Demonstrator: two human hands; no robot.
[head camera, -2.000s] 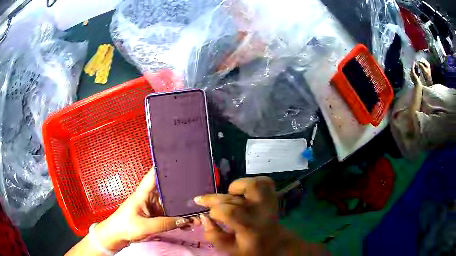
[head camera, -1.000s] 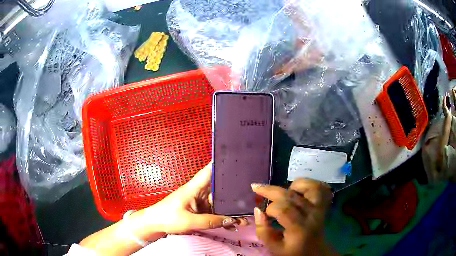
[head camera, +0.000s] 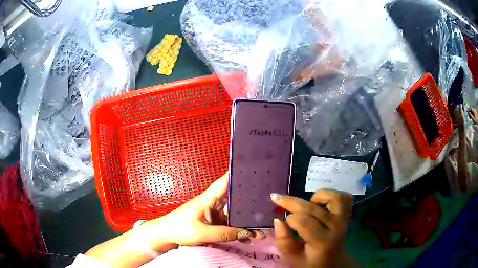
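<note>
My left hand (head camera: 202, 217) holds a tall smartphone (head camera: 262, 162) upright by its lower left side and bottom edge. The screen shows a line of digits and a keypad. My right hand (head camera: 314, 222) is over the phone's lower right, its index fingertip at the screen; it holds nothing that I can see. A white label slip (head camera: 333, 174) with faint writing lies on the table right of the phone. A thin white pen with a blue charm (head camera: 366, 180) lies across its right end.
An orange-red perforated basket (head camera: 167, 152) stands left of the phone. Filled clear bags (head camera: 236, 36) lie behind, another bag (head camera: 68, 104) at left. Yellow parts (head camera: 165, 54) lie on the dark-green table. A small orange basket of black parts (head camera: 428, 116) is at right. Part of a person (head camera: 464, 157) shows at the right edge.
The view has shifted, so the phone, basket and slip sit further right in the picture than two seconds ago. The digits on the screen have changed. The right fingertip stays at the phone's lower part.
</note>
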